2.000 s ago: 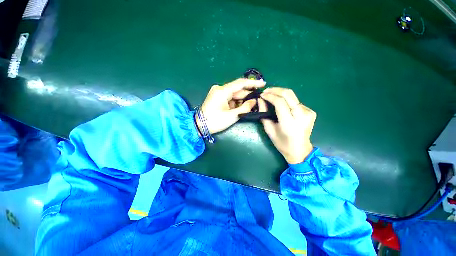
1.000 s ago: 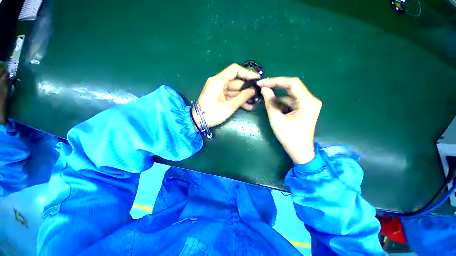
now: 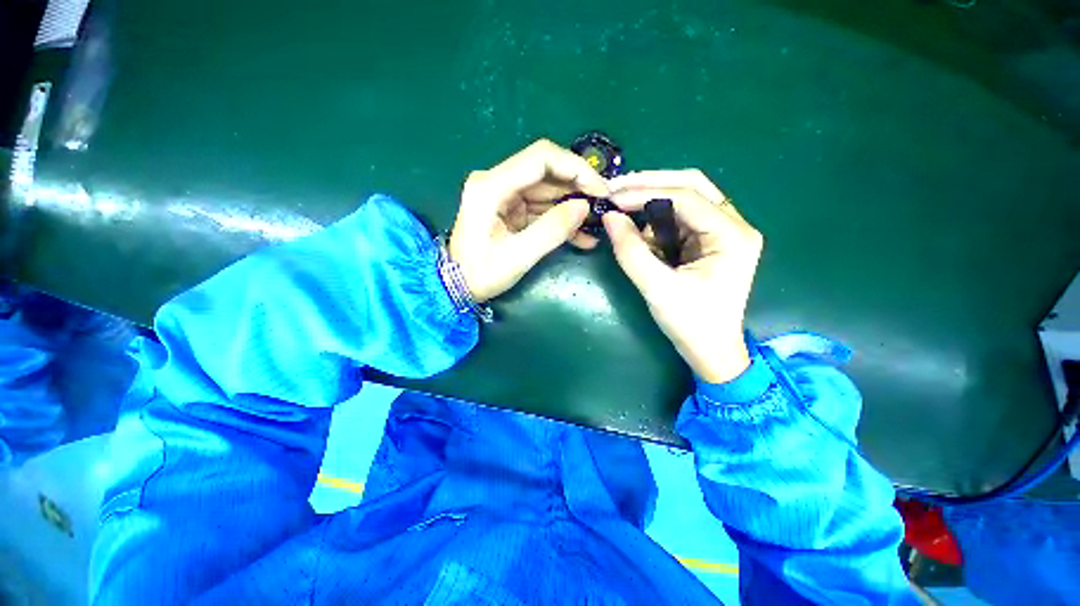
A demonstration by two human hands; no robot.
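My left hand (image 3: 516, 225), bare with a banded bracelet at the wrist, holds a small black disc unit (image 3: 600, 213) between its fingertips. My right hand (image 3: 699, 243), bare, has its thumb and index fingertips on the right side of the same unit. A slim black tool (image 3: 663, 229) lies across the right palm, gripped by the curled fingers. Most of the held unit is hidden by fingers. A second round circuit board assembly (image 3: 597, 154), black with a yellowish centre, lies on the green bench (image 3: 829, 213) just beyond my fingertips.
A white slotted strip (image 3: 30, 140) and a ribbed white piece (image 3: 62, 21) are at the left bench edge. A grey-white box (image 3: 1062, 337) with a blue cable (image 3: 1048, 476) is at the right. A red item (image 3: 931, 533) sits below the bench edge. Blue workwear (image 3: 26, 385) shows at left.
The black tool, earlier across the fingertips, now stands in the right palm. The right fingertips have closed onto the unit. The view has shifted, so the far unit at top right has left the picture.
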